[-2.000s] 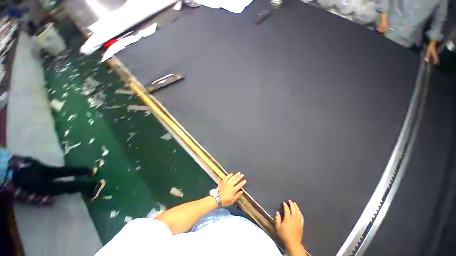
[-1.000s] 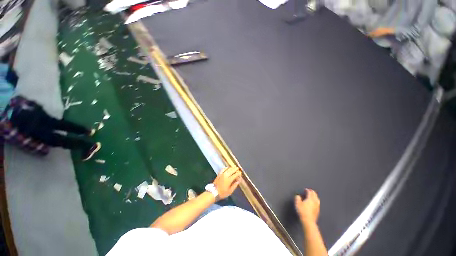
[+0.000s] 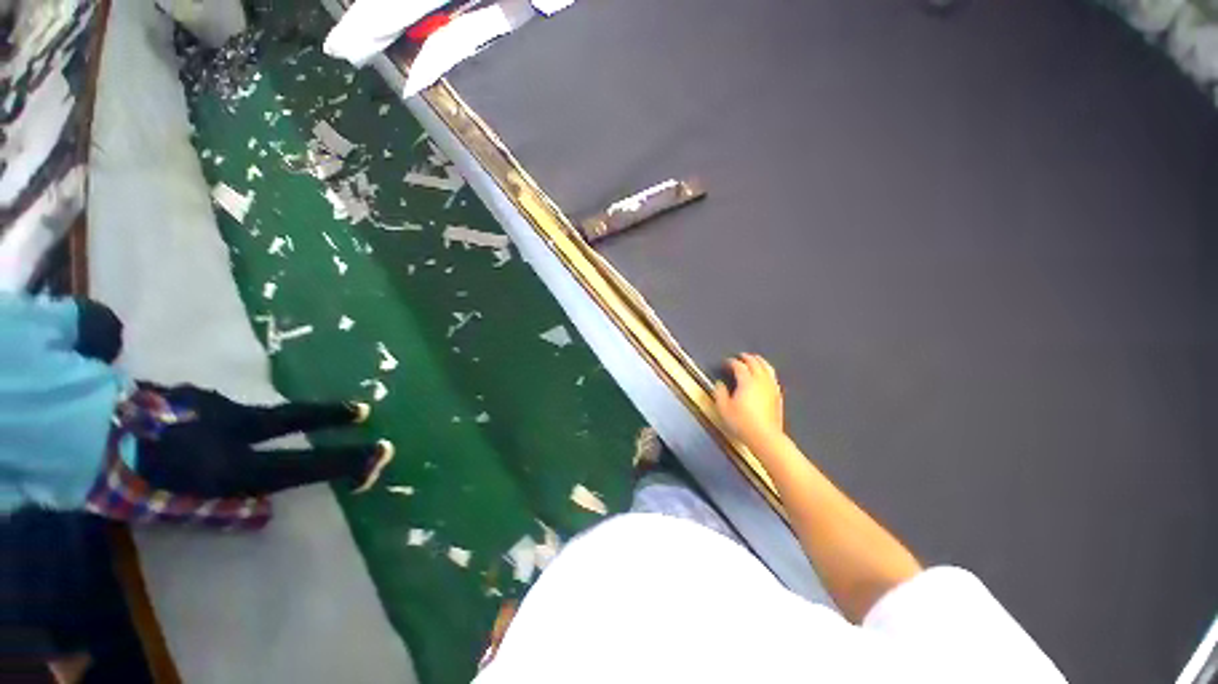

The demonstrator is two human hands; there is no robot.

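Note:
Dark cloth (image 3: 922, 294) covers the cutting table. My right hand (image 3: 751, 397) rests on the cloth's near edge beside the yellow-brown table edge strip (image 3: 621, 297), with fingers slightly bent and nothing seen in it. Of my left arm, only a small skin-coloured part (image 3: 502, 625) shows at the left side of my white shirt; the hand's fingers are hidden. A dark cloth weight with a shiny top (image 3: 647, 209) lies on the cloth near the edge, farther up. The silver guide rail (image 3: 1206, 651) barely shows in the lower right corner.
White sheets (image 3: 461, 50) with a red spot lie at the table's far left end. A person in a blue top (image 3: 54, 401) is at the grey table (image 3: 167, 241) on the left. Scraps litter the green floor between the tables. Pale bundles (image 3: 1175, 34) show at the top right.
The view has swung right to left, so the rail has nearly left the picture. My left hand has come off the table edge. My right hand has moved forward to the cloth edge.

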